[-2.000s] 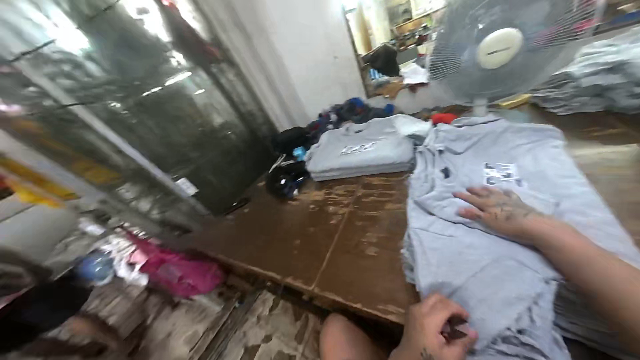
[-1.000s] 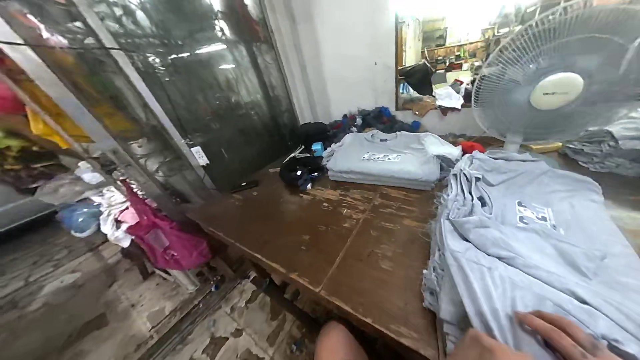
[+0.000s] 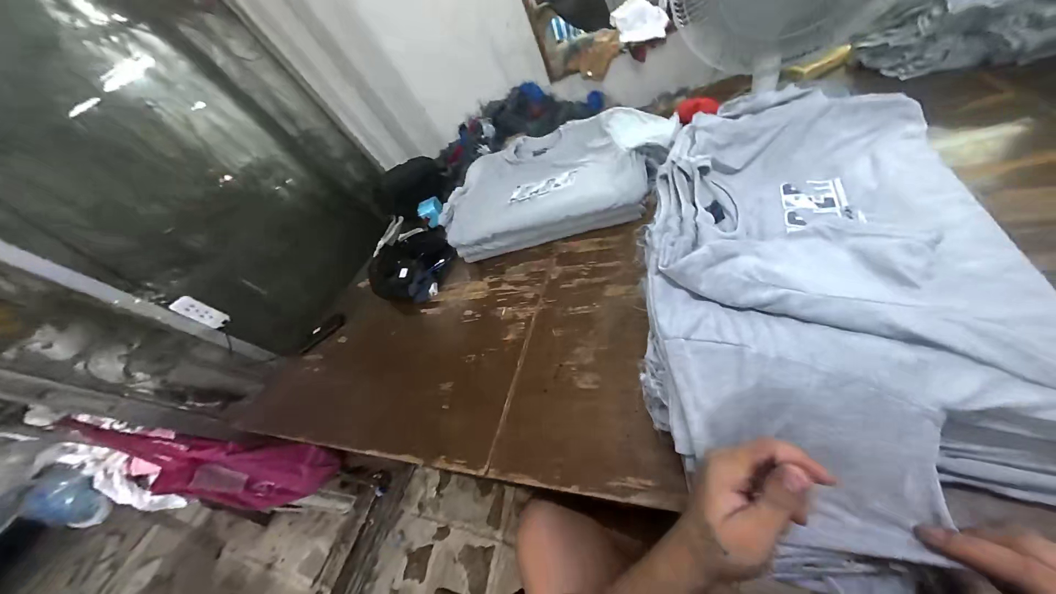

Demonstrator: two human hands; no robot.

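Observation:
A pile of light grey printed garments [image 3: 825,313] covers the right side of the wooden table, with a sleeve of the top one lying toward me. Over the near edge of that sleeve is my left hand [image 3: 755,503], blurred, its fingers curled; whether it pinches anything small cannot be seen. My right hand [image 3: 1002,553], partly cut off at the lower right, rests its fingertips on the sleeve's corner. Farther back, left of the pile, lies a neatly folded stack of grey shirts [image 3: 553,186] with the same kind of print.
The worn brown table [image 3: 412,379] has its front edge by my knee. Behind stand a fan [image 3: 767,33] and a heap of dark cloth scraps [image 3: 528,115]. A black bundle [image 3: 408,264] sits beside the folded stack. A magenta cloth [image 3: 247,470] hangs low at left.
My left hand has risen more fully into view near the sleeve's end. Two seconds ago my right hand lay by the print; now it is at the near sleeve corner.

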